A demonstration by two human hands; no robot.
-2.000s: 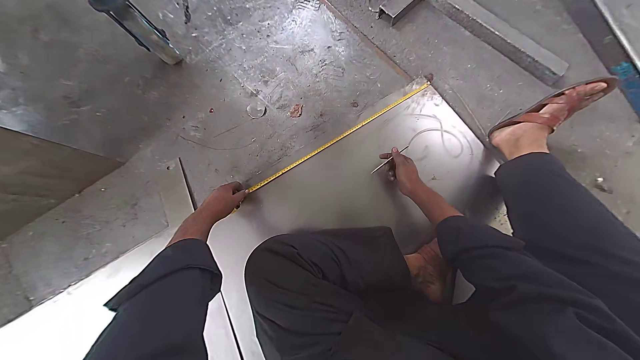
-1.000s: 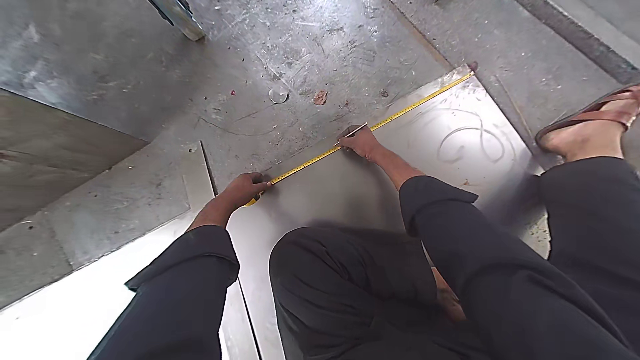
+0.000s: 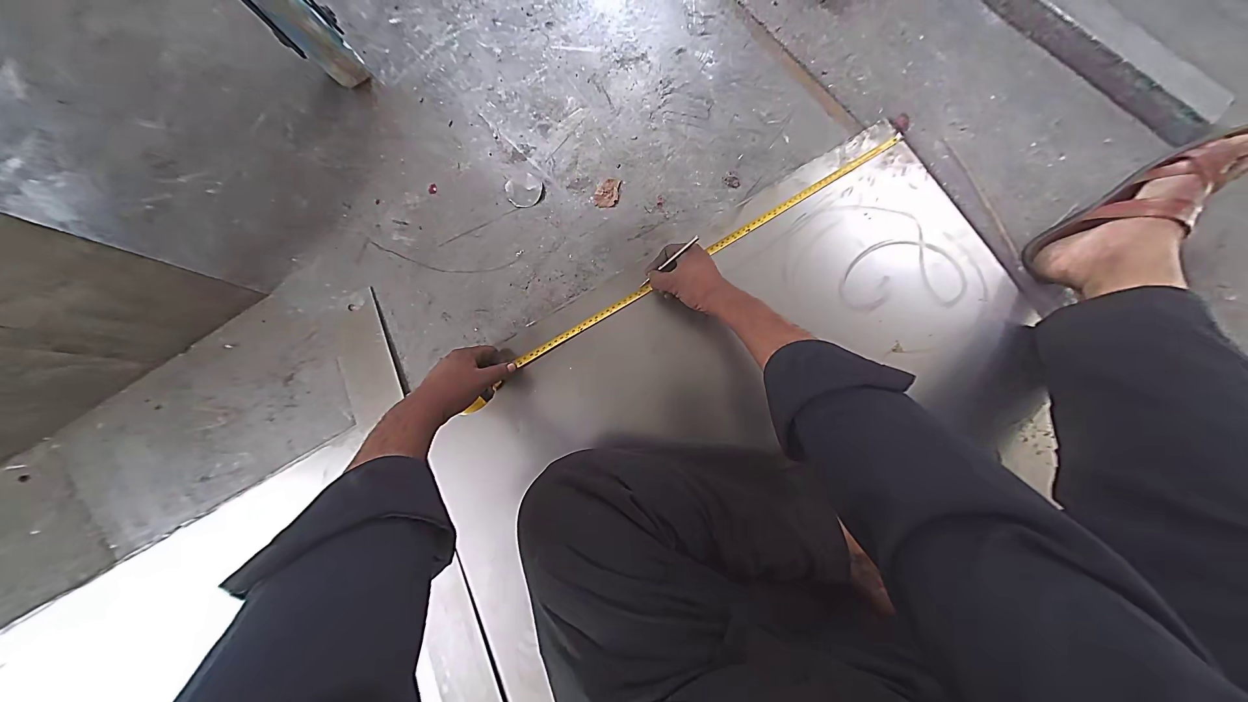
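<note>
A yellow tape measure (image 3: 780, 208) lies drawn out across a sheet of metal (image 3: 634, 390), close to the sheet's far edge. Its blade ends at the sheet's upper right corner. My left hand (image 3: 463, 378) grips the tape's case, which shows partly below the fingers, with the fingertips on the blade. Farther along the blade, my right hand (image 3: 690, 278) holds a thin pointed marking tool (image 3: 680, 253), its lower end at the tape. The fingers hide part of the tool. Curved marks show on the sheet to the right of this hand.
Metal plates (image 3: 224, 390) lie at the left. A metal post or leg (image 3: 327, 49) stands at the upper left. A long metal bar (image 3: 1102, 68) lies at the upper right, near my sandalled foot (image 3: 1121, 234). A reddish fragment (image 3: 606, 192) rests on the floor beyond the sheet.
My right hand, which was over the sheet below the tape two seconds ago, has moved up and left to the blade. My left hand stays at the tape's case. The view has shifted slightly.
</note>
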